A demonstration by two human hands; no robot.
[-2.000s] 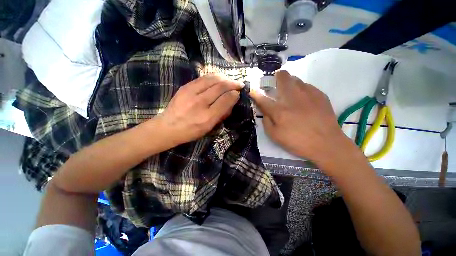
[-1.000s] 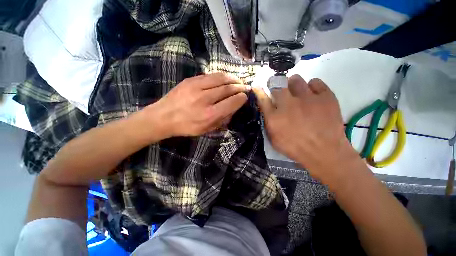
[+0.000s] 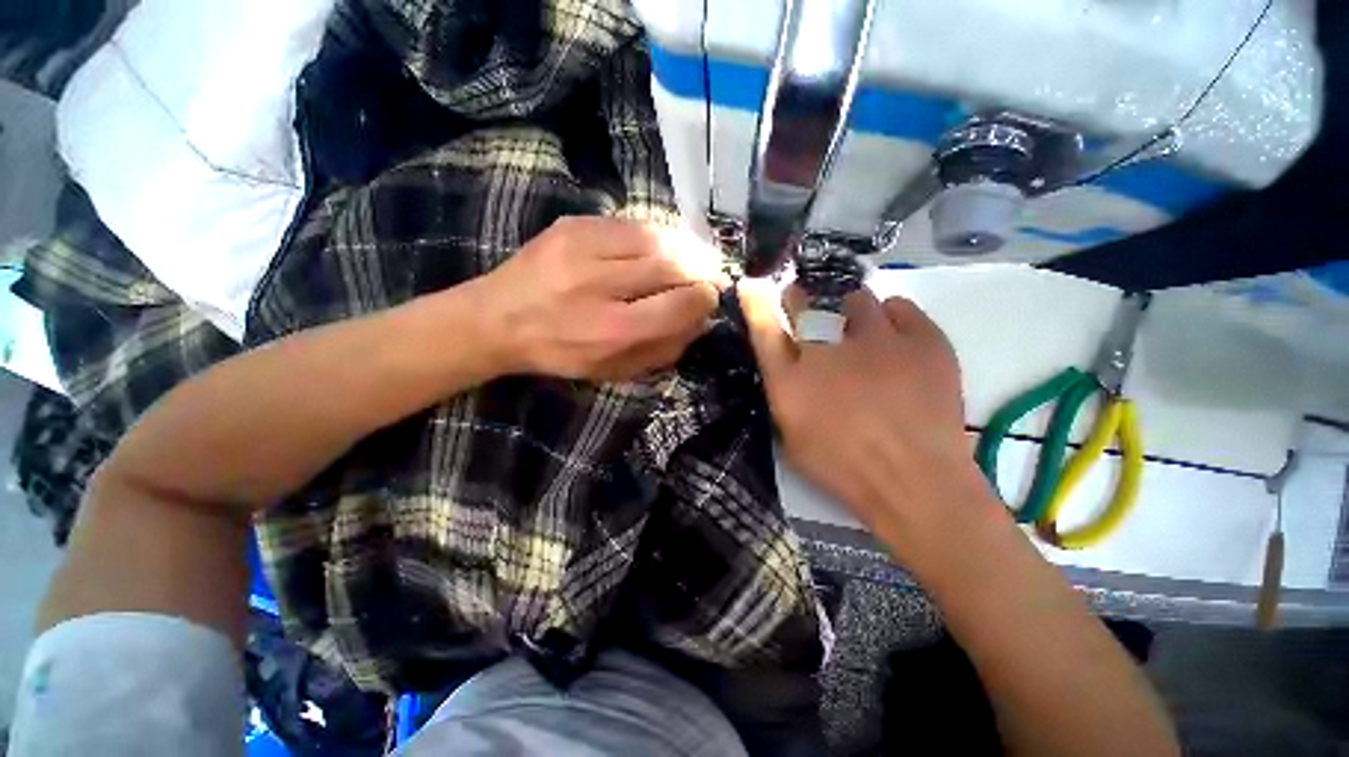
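Observation:
The plaid shell (image 3: 444, 444), black, cream and yellow, lies over the table's front edge and hangs down. My left hand (image 3: 599, 303) pinches the cloth edge with its fingertips just in front of the needle area. My right hand (image 3: 873, 392) is at the same dark edge from the right, its index finger and thumb close to the left fingertips; part of it is behind a machine knob. The white lining (image 3: 193, 148) lies at the upper left. The presser foot area is bright and mostly hidden by the fingers.
The white machine head (image 3: 1095, 74) with blue stripe fills the upper right. Scissors (image 3: 1087, 444) with green and yellow handles lie right of my right hand. A brown-handled tool (image 3: 1272, 569) is at the far right. The ruler-marked table edge (image 3: 1184, 592) runs along the front.
The view has shifted, so more of the machine head shows and the scissors appear lower. Both hands stay at the cloth edge near the needle, with only slight finger changes.

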